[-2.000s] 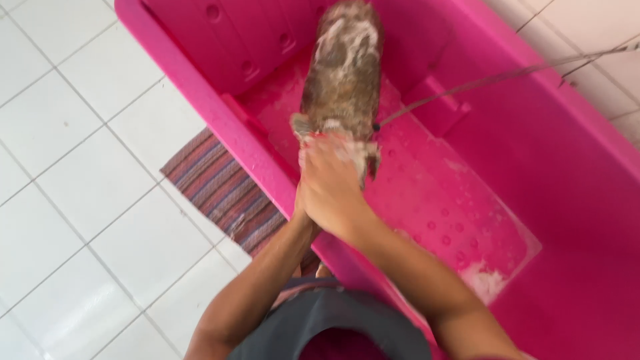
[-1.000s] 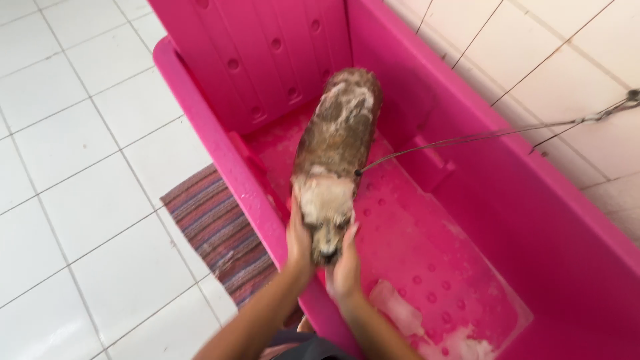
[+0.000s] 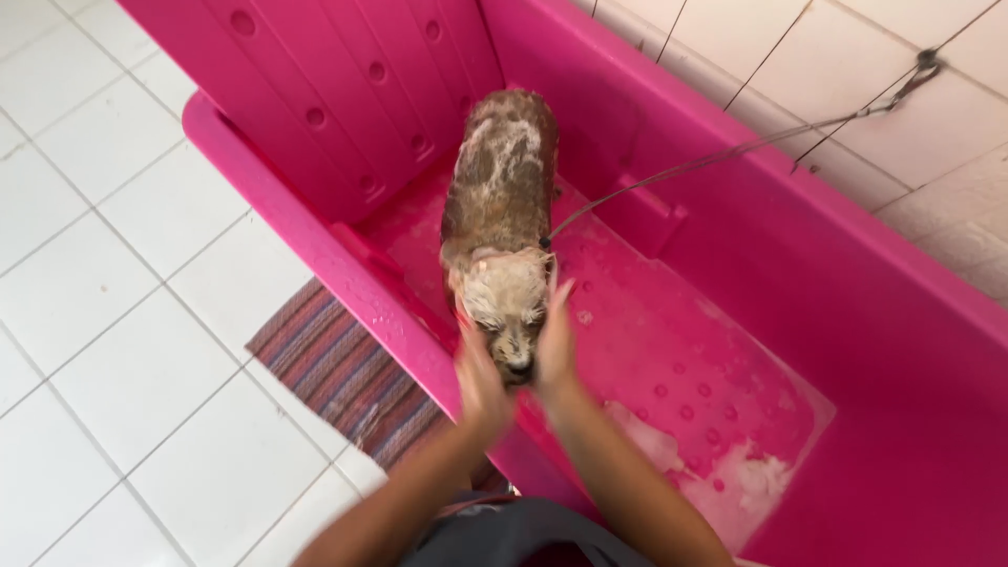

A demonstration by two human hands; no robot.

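A wet, lathered dog (image 3: 504, 181) stands in a pink plastic tub (image 3: 740, 307), its head toward me and its back streaked with white foam. Its pale, foamy head (image 3: 505, 291) is cupped between my hands. My left hand (image 3: 479, 370) lies along the cheek on the left side of the view, slightly blurred. On the other cheek rests my right hand (image 3: 556, 339). The muzzle points toward me between the palms. A thin leash (image 3: 677, 169) runs from the dog's neck to a hook on the tiled wall.
The tub's near rim (image 3: 339, 283) crosses in front of me. A striped woven mat (image 3: 346, 378) lies on white floor tiles outside it. Foam (image 3: 756, 476) and a translucent whitish item (image 3: 646, 437) are on the tub floor. A tiled wall (image 3: 787, 55) borders the far side.
Two seconds ago my hands were together over the dog's head; now they are apart, one on each side of its face. The dog's muzzle has come into sight.
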